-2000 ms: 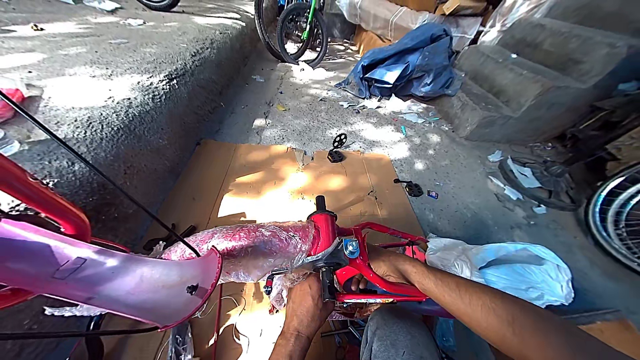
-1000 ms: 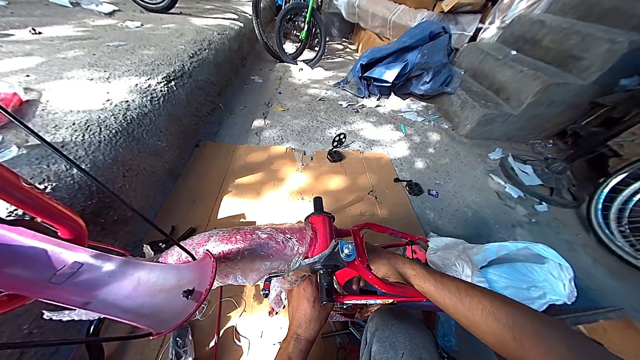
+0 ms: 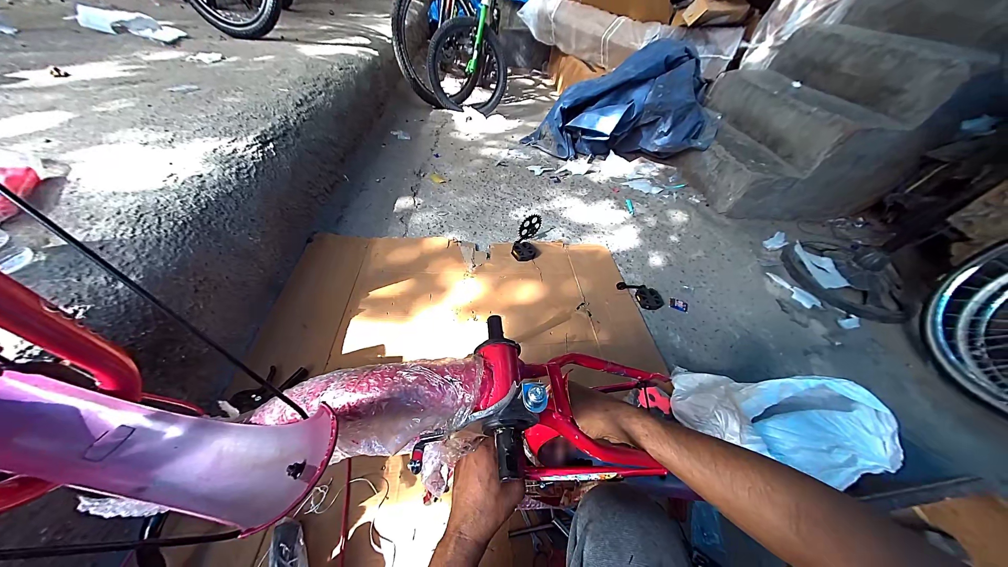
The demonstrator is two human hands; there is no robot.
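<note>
A red bicycle frame point(image 3: 567, 429) lies across my lap, its front tube wrapped in clear bubble wrap point(image 3: 378, 402). My left hand point(image 3: 484, 492) is at the black stem or seat clamp part point(image 3: 508, 441), fingers mostly hidden behind it and the wrap. My right hand point(image 3: 594, 417) reaches through the red frame's opening, its fingers hidden by the tubes. A silver bolt point(image 3: 535, 396) shows on top of the joint. A pink-purple mudguard point(image 3: 181, 457) and a black cable point(image 3: 157, 299) cross the left side.
A cardboard sheet point(image 3: 543, 295) covers the ground ahead, with a black crank and chainring point(image 3: 528, 228) and a pedal point(image 3: 648, 297) near its edges. A pale blue plastic bag point(image 3: 827, 425) lies at right. Beyond are concrete steps point(image 3: 811, 134), a blue tarp point(image 3: 630, 102) and a spoked wheel point(image 3: 976, 331).
</note>
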